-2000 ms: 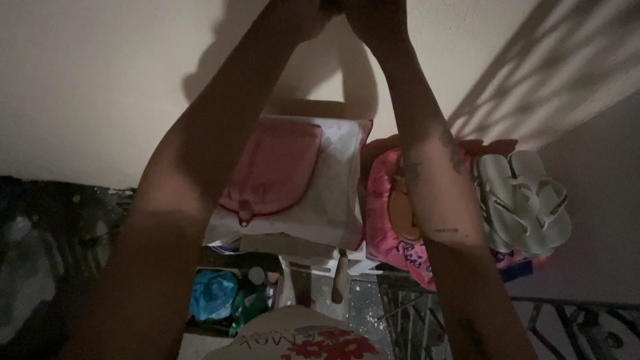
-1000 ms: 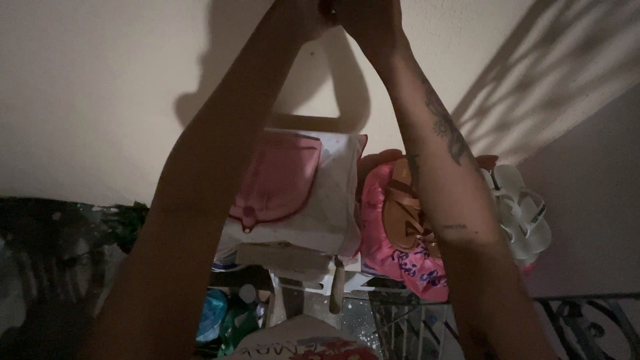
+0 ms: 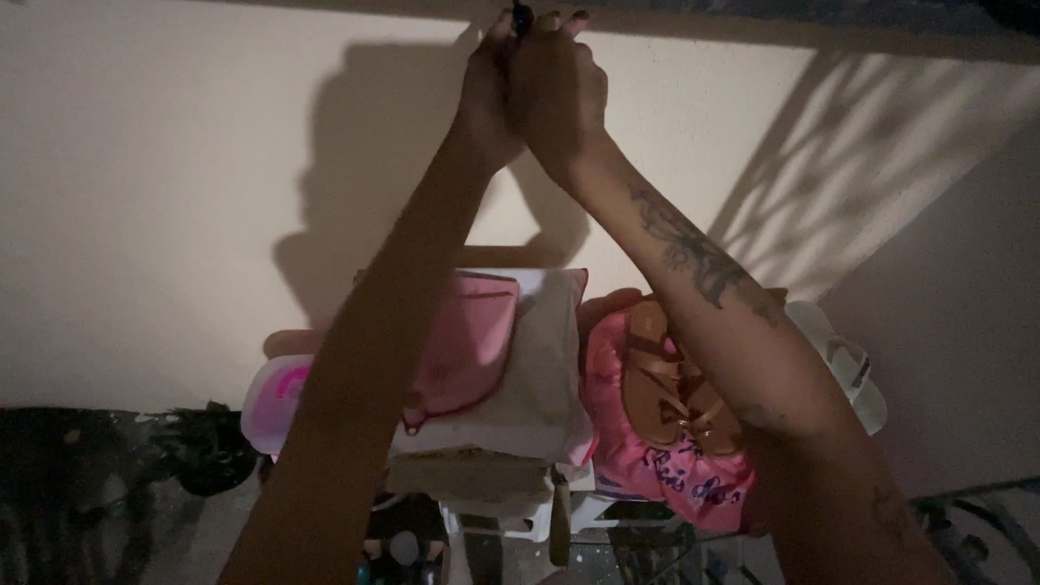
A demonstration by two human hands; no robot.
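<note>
Both arms reach up and forward in front of a pale wall [image 3: 162,162]. My left hand [image 3: 490,106] and my right hand [image 3: 561,89] meet near the top of the view, pressed together around a small dark object [image 3: 522,18], whose kind I cannot make out. Below them lie a pink zip pouch [image 3: 479,349] on a white cloth item with red edging [image 3: 544,382], and to the right brown strappy sandals [image 3: 650,374] on a pink satin bag bearing writing [image 3: 609,414]. My forearms partly cover these things.
White flip-flops [image 3: 869,406] lie beyond the right forearm. A translucent container with pink inside [image 3: 264,406] sits left of the left forearm. A white plastic stool or table frame [image 3: 520,524] stands underneath. Dark ornamental metalwork [image 3: 967,520] is at the lower right.
The view has tilted up, so both hands and a dark strip atop the wall now show. The translucent container has come into sight at the left. The hands remain together.
</note>
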